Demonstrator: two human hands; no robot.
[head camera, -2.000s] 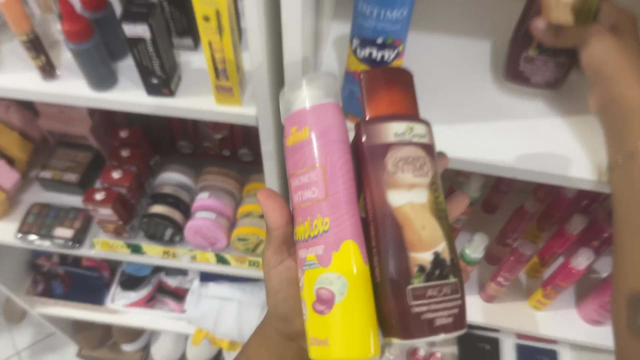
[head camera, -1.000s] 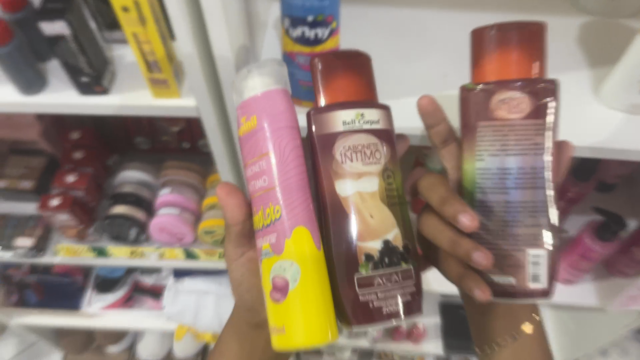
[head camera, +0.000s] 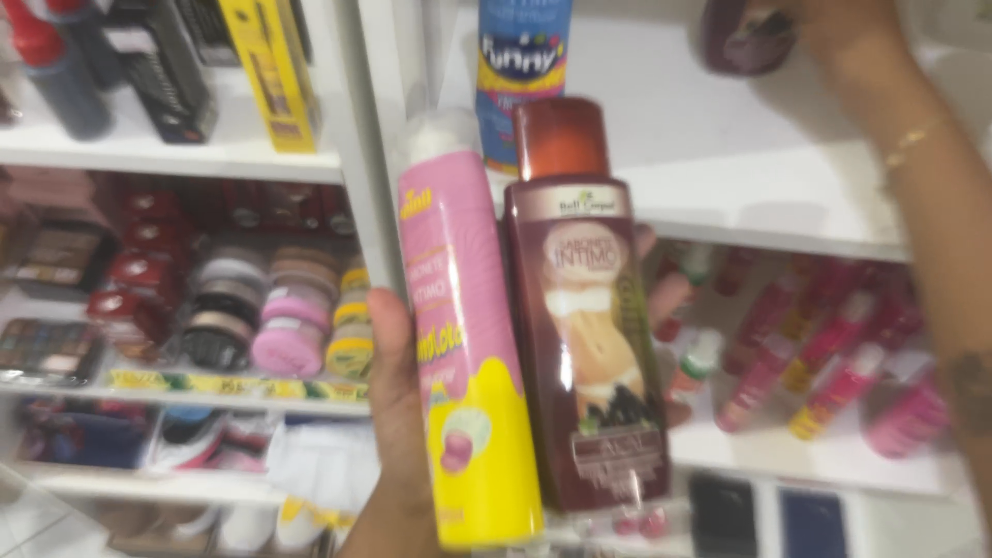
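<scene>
Side by side in my left hand (head camera: 399, 387) are a pink and yellow bottle (head camera: 469, 333) with a clear cap and a dark red intimate-soap bottle (head camera: 585, 341) with a reddish cap; its thumb is at the left and fingertips show at the right. My right hand (head camera: 833, 23), cut off by the top edge, is at another dark red bottle (head camera: 745, 35) over the upper right shelf; whether it grips the bottle cannot be told. Behind the held bottles, a blue bottle (head camera: 521, 85) stands on that shelf.
Stacked round cosmetic jars (head camera: 288, 333) and makeup palettes (head camera: 50, 349) fill the middle left shelf. A yellow box (head camera: 271, 74) stands above them. Small pink bottles (head camera: 837, 391) line the lower right shelf (head camera: 814, 457). A white upright panel (head camera: 372, 155) divides the shelving.
One second ago my right hand held a dark red bottle, back label showing, beside the two in my left hand. It has moved up and right to the upper shelf. My left hand keeps both bottles.
</scene>
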